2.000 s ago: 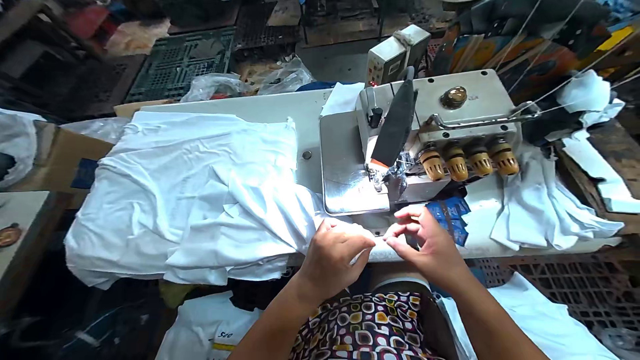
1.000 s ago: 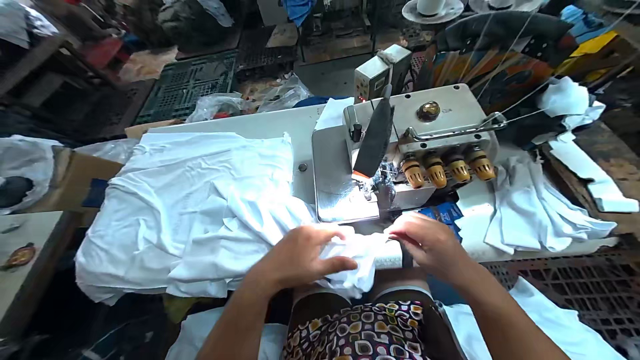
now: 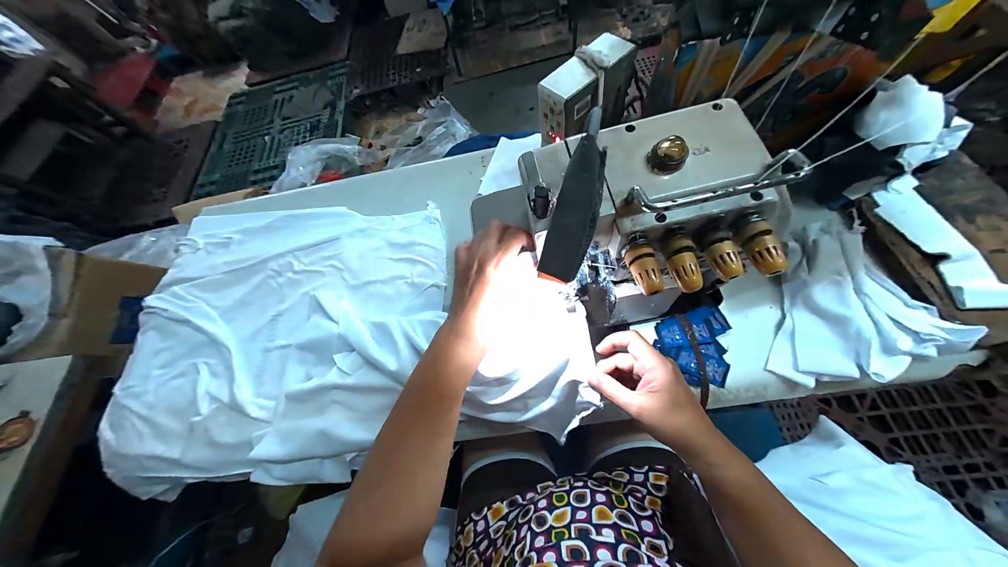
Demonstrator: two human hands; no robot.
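Note:
A white fabric piece [image 3: 528,354] lies on the bed of an overlock sewing machine [image 3: 709,150], its far edge by the needle area under a bright light. My left hand [image 3: 492,276] rests on the cloth's far left part, fingers near the presser foot; glare hides some of its contact. My right hand [image 3: 642,382] pinches the cloth's right edge between thumb and fingers, just in front of the machine. A large pile of white fabric [image 3: 299,339] lies on the table to the left. Blue labels [image 3: 693,346] under a brown band lie right of my right hand.
More white cloth pieces [image 3: 858,307] lie on the table's right end. Yellow tension knobs [image 3: 685,260] line the machine's front, and threads run up at the right. A control box [image 3: 587,87] stands behind. White fabric [image 3: 882,496] lies below the table at lower right.
The cloth that was bunched between my hands above my lap is now spread on the machine bed. My left hand has moved forward and away from my right hand, toward the needle area.

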